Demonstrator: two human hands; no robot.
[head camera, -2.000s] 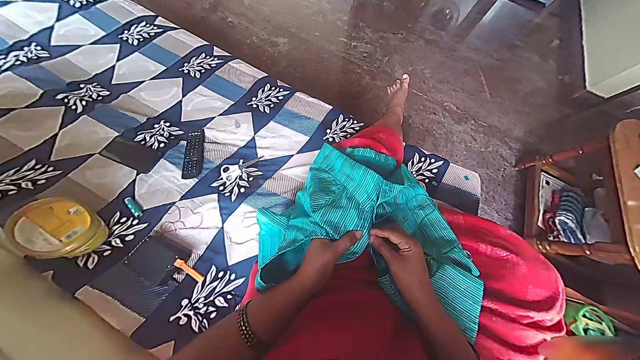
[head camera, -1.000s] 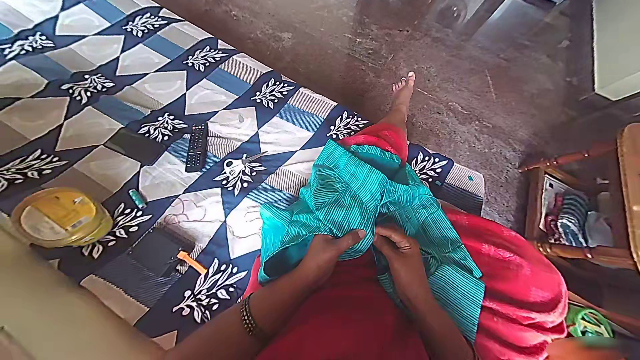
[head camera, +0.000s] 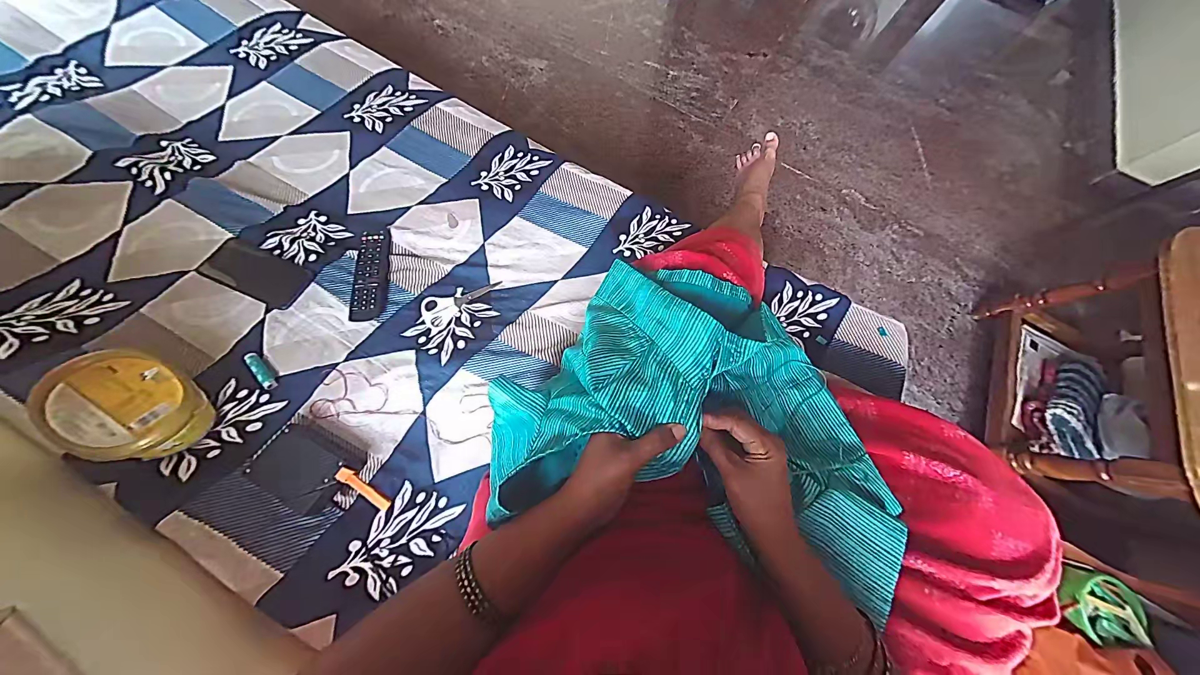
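Note:
A teal striped cloth garment (head camera: 656, 366) lies bunched over my lap, on red clothing (head camera: 947, 478). My left hand (head camera: 614, 469) grips its near edge, with the thumb on top of the fabric. Close beside it, my right hand (head camera: 750, 459) has thumb and fingertips pinched together at the cloth; whether a needle is between them is too small to tell. Left of the garment, white-handled scissors (head camera: 450, 307) rest on the patterned bedspread (head camera: 534, 234). A teal thread spool (head camera: 260, 370) lies farther left.
A black remote control (head camera: 370, 275), a dark flat object (head camera: 253, 272), a round yellow-lidded container (head camera: 117, 405) and an orange strip (head camera: 363, 488) lie on the bedspread. A wooden rack (head camera: 1097, 469) holding folded cloth stands at the right. A bare foot (head camera: 756, 164) extends over the floor.

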